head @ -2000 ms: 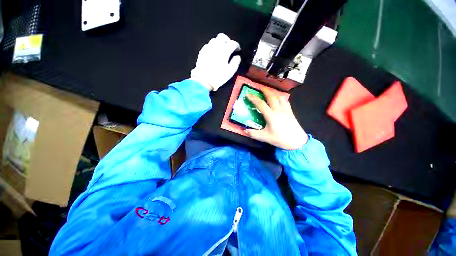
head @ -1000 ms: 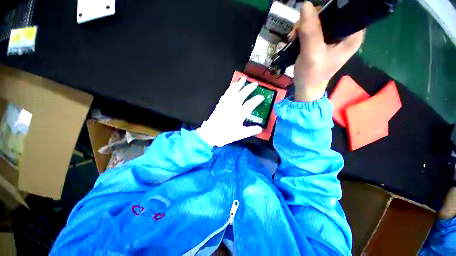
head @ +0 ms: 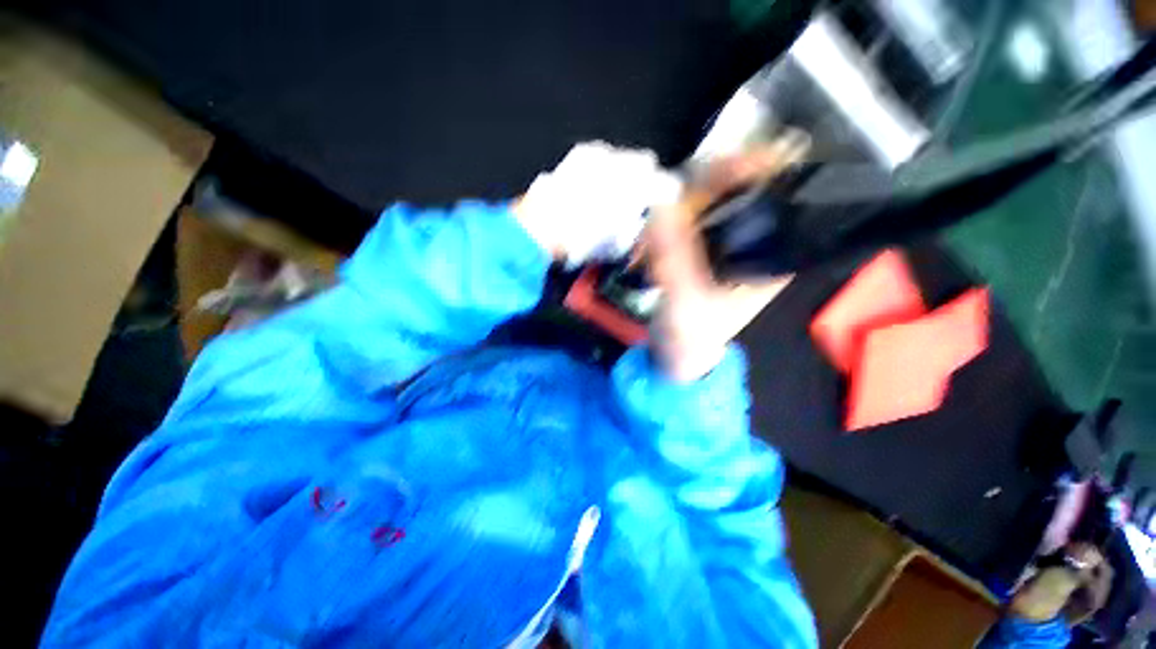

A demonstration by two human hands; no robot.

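The view is blurred. My left hand point(head: 601, 199), in a white glove, is over the far left part of the red-orange pad point(head: 601, 309). My bare right hand point(head: 691, 279) is beside it, its fingers around the black electric screwdriver point(head: 748, 236), which is tilted over the pad. A small part of the circuit board unit point(head: 638, 299) shows between the hands; most of it is hidden. Whether my left hand grips the unit is hidden by blur.
The blurred screw feeder point(head: 742, 127) stands behind the hands. Loose red-orange pads point(head: 894, 349) lie to the right. Open cartons stand at left point(head: 95, 216) and lower right point(head: 919, 609). Another person's hand point(head: 1050, 593) shows at lower right. The green belt point(head: 1059, 273) runs behind.
The screwdriver and my right hand have come down and left over the pad. My left hand has moved to the pad's far side. The whole view has shifted and blurred.
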